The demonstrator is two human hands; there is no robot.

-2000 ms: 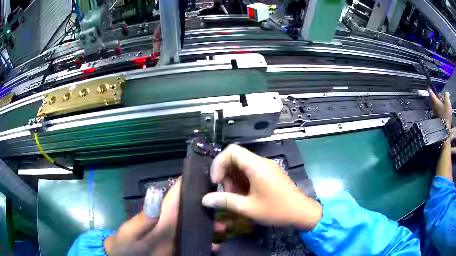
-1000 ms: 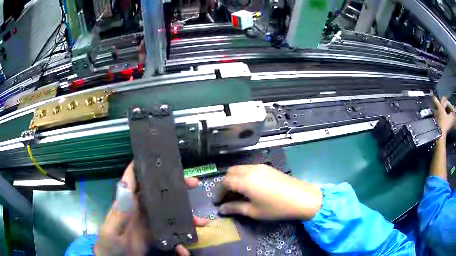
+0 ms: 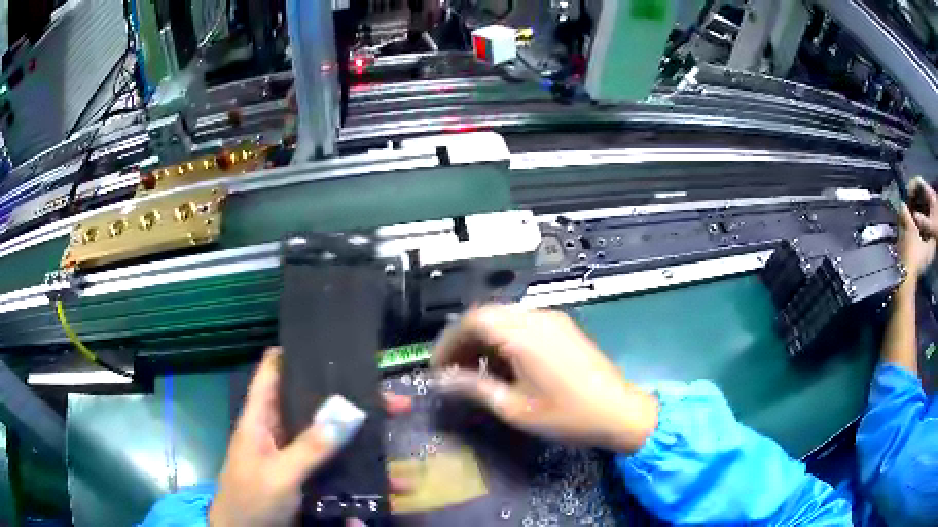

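Observation:
My left hand point(image 3: 269, 453), with a white wrap on the thumb, holds a long black fixture bar point(image 3: 331, 340) upright over the left part of the parts tray. The thumb lies across the bar's face and fingertips show at its right edge. My right hand point(image 3: 535, 376) is just right of the bar, over the tray, with bent, blurred fingers; whether it holds a ring cannot be told. Small silvery rings point(image 3: 566, 484) lie scattered in the black tray point(image 3: 437, 417). A flat yellow piece point(image 3: 442, 482) lies among them.
A conveyor point(image 3: 360, 201) with brass-coloured plates point(image 3: 144, 229) runs behind the tray. Stacked black bars point(image 3: 835, 293) stand on the green bench point(image 3: 669, 335) at right. Another person's hands point(image 3: 915, 232) and blue sleeve are at the right edge. A yellow cable point(image 3: 77, 335) hangs at left.
The bar has turned in my left hand, and the wrapped thumb now lies across its face. My right hand has moved slightly up. A second brass-coloured plate shows more fully behind the first.

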